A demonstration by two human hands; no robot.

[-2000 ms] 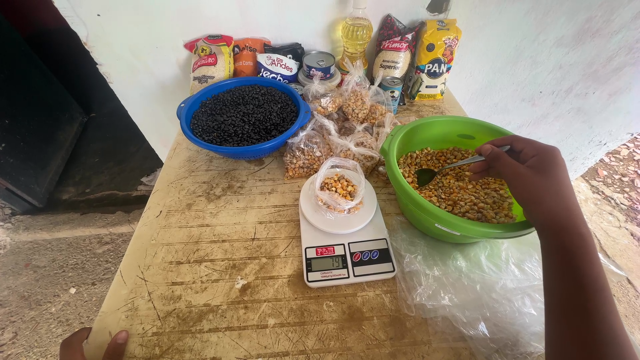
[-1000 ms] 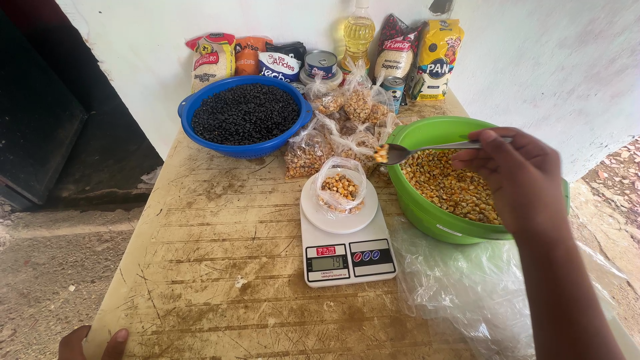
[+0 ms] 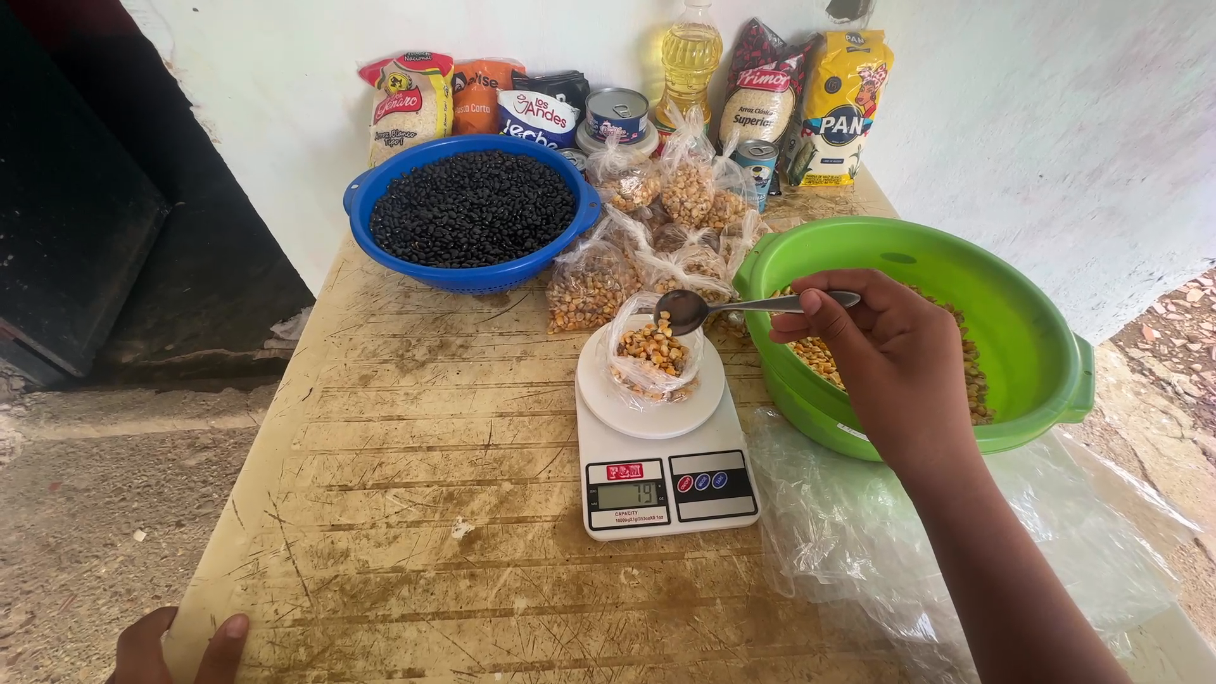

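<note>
My right hand [image 3: 879, 366] holds a metal spoon [image 3: 686, 311] by its handle, the bowl tilted over an open plastic bag [image 3: 655, 359] of corn kernels. A few kernels show at the spoon's lip. The bag stands on the round plate of a white digital kitchen scale [image 3: 670, 484], whose display is lit with digits. Behind my right hand is a green plastic basin [image 3: 1031, 332] with loose corn kernels [image 3: 815, 361]. My left hand [image 3: 185, 651] rests at the table's near left corner, thumb on top and fingers at the edge, partly out of view.
A blue colander [image 3: 465, 277] of black beans stands at the back left. Beside it are several tied bags of corn [image 3: 594, 285]. Food packets, cans and an oil bottle [image 3: 691, 57] line the wall. Clear plastic bags [image 3: 883, 541] lie at the right of the wooden table [image 3: 399, 532].
My right hand has lifted the spoon out of the corn in the green basin and moved it left, over the bag on the scale. My left hand stays at the table corner.
</note>
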